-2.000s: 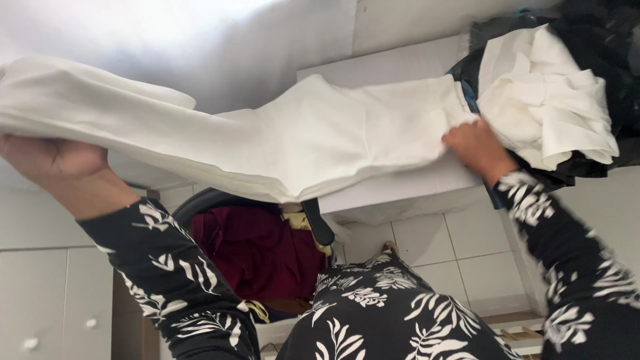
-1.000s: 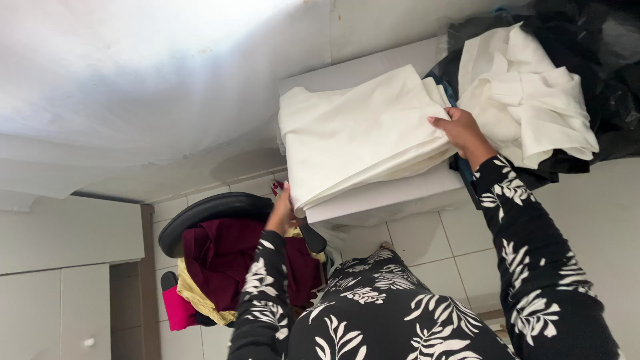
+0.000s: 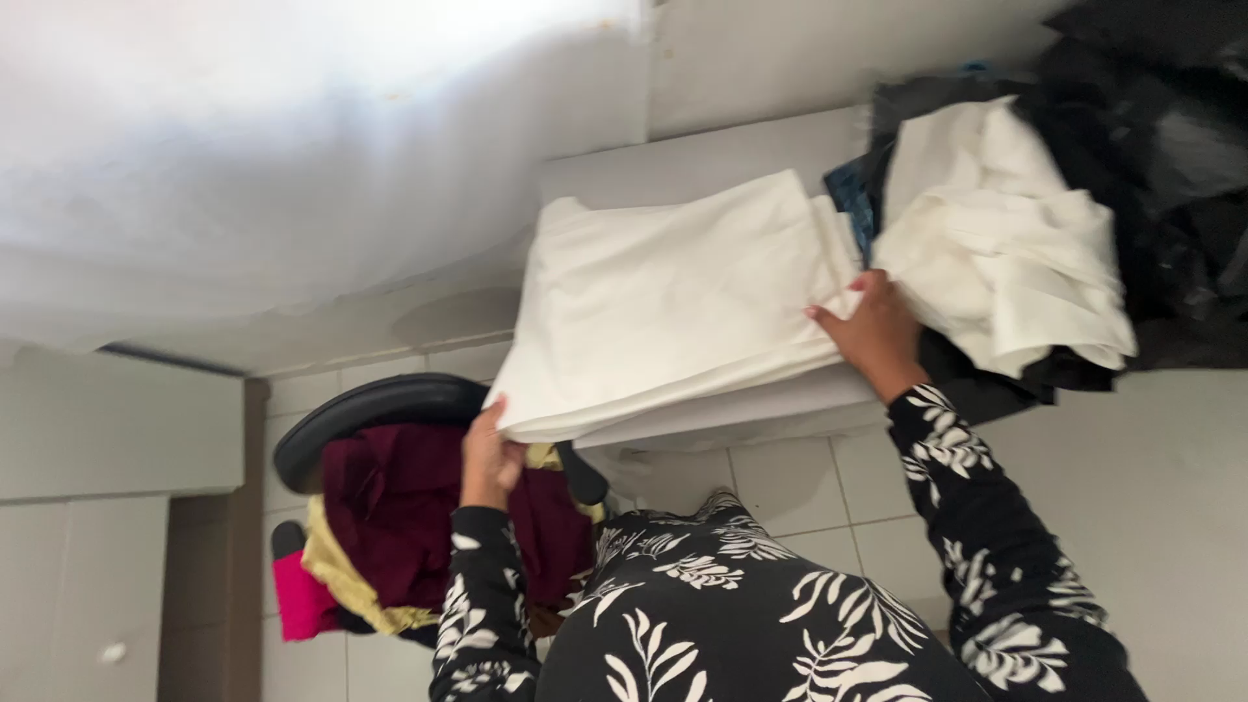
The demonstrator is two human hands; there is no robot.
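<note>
A folded white cloth (image 3: 673, 292) lies in several layers over a pale flat-topped surface (image 3: 721, 156). My left hand (image 3: 492, 453) grips its near left corner, thumb on top. At the cloth's right side, my right hand (image 3: 877, 331) holds the layered edge, with the thumb on top and the other fingers partly hidden. Just right of that hand, a loosely bunched white cloth (image 3: 1014, 244) rests on black plastic (image 3: 1170, 146).
Below left, a black chair (image 3: 390, 400) carries maroon fabric (image 3: 390, 517), yellow fabric (image 3: 341, 575) and a bright pink fabric (image 3: 297, 595). A pale cabinet (image 3: 88, 585) with a round knob stands at far left. White sheeting (image 3: 292, 146) hangs behind.
Two seconds ago the cloth was stretched long between my hands, the left one far out. It then came to lie folded on the surface, where both hands still hold its edges.
</note>
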